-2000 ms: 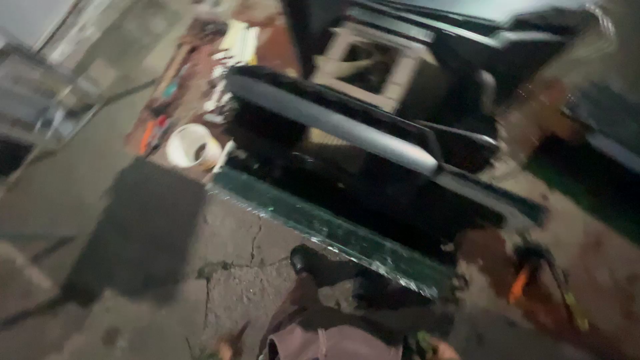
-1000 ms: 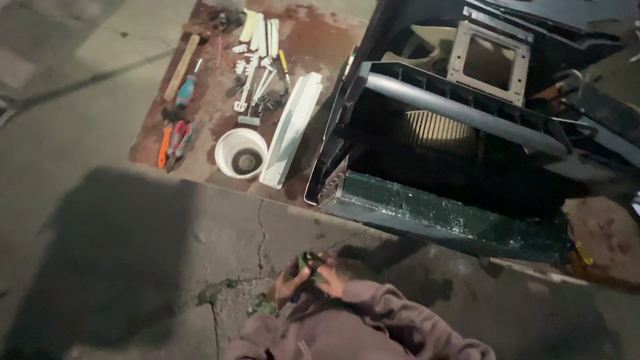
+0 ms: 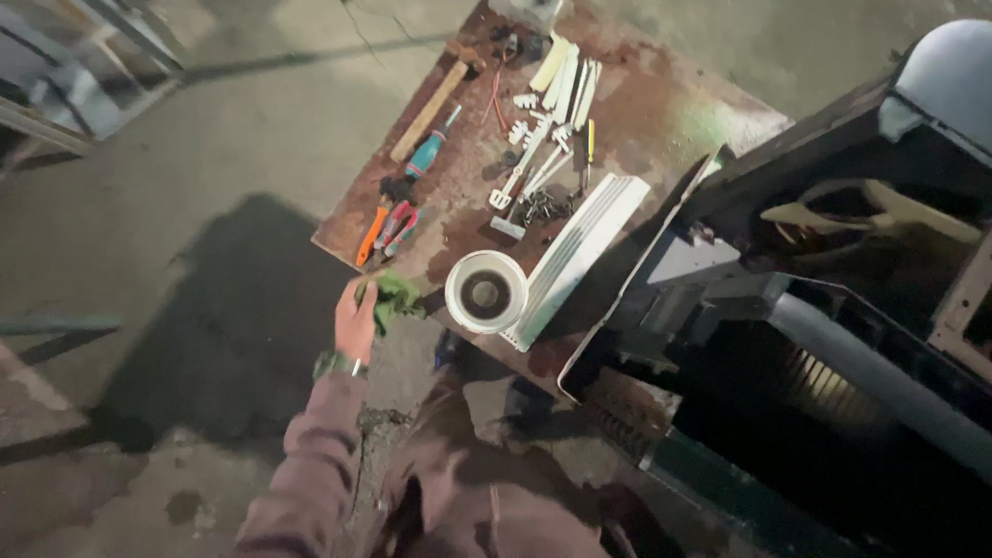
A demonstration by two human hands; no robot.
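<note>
My left hand (image 3: pixel 356 314) holds a crumpled green cloth (image 3: pixel 395 301) at the near left edge of a stained, reddish-brown board (image 3: pixel 457 198). Just beyond the cloth lie pliers with red and blue grips (image 3: pixel 399 230) and an orange-handled tool (image 3: pixel 373 235). A round white container (image 3: pixel 487 292) with dark contents stands to the right of the cloth. Along its right side runs a ribbed white plastic strip (image 3: pixel 581 260). My right hand is not in view.
Farther up the board are a wooden-handled hammer (image 3: pixel 430 112), a teal-handled screwdriver (image 3: pixel 426 153), white plastic parts (image 3: pixel 535 147), a pile of screws (image 3: pixel 544 208) and a yellow-handled screwdriver (image 3: pixel 591 143). A large dark appliance housing (image 3: pixel 783 310) fills the right. A metal frame (image 3: pixel 128 35) stands upper left.
One second ago both hands were together around something green in front of my body; now my left hand has the green cloth at the board's edge. The view has shifted left.
</note>
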